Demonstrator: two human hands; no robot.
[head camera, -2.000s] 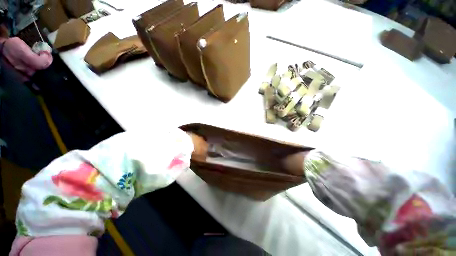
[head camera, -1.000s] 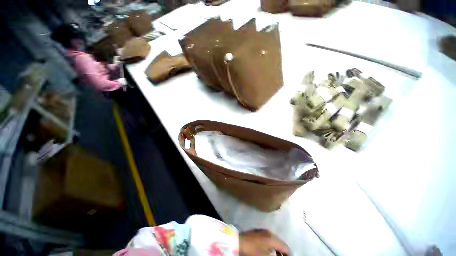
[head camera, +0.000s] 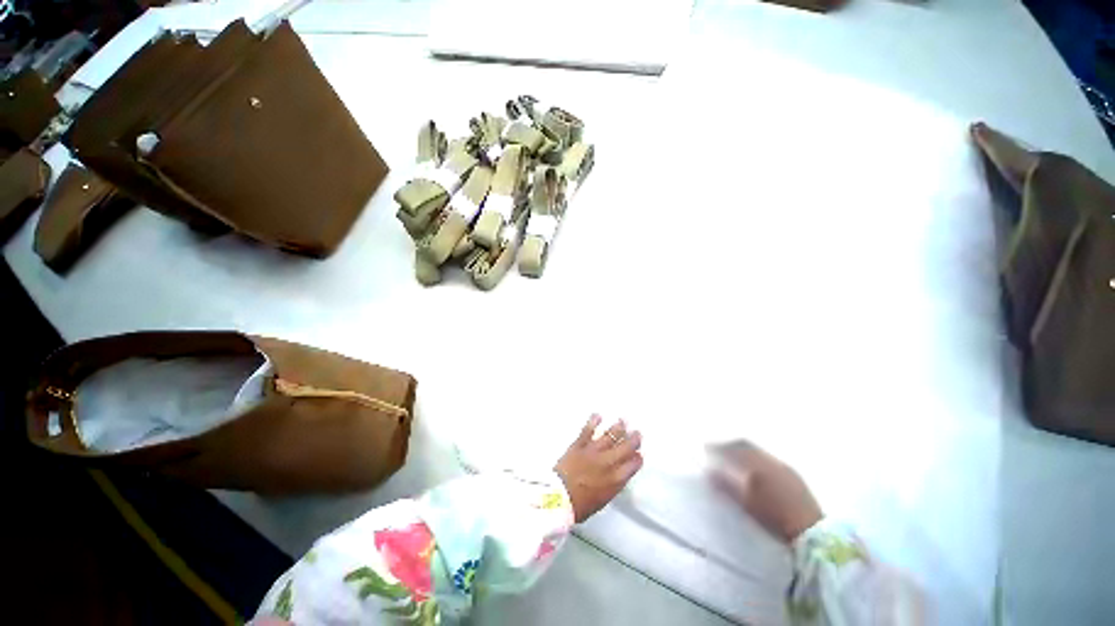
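Note:
My left hand (head camera: 599, 467) is over the white sheets (head camera: 685, 538) in front of me, fingers apart, nothing seen in it. My right hand (head camera: 767, 489) is blurred over the same sheets, to the right; whether it holds a sheet cannot be told. A brown handbag (head camera: 330, 452) lies tilted at the near left, its open mouth facing left and up, with white stuffing (head camera: 159, 397) inside and a thin tan cord on its side. Neither hand touches it.
Upright brown bags (head camera: 269, 147) stand at the far left, with a slumped bag (head camera: 83, 208) beside them. Rolled khaki straps (head camera: 495, 202) are heaped at the centre back. A white slab (head camera: 550, 37) lies behind. Darker flat bags (head camera: 1070, 294) lie at the right edge.
The view has swung right. Both hands are out of the bag and over the white sheets. The stuffed bag now lies tilted at the left with its side showing.

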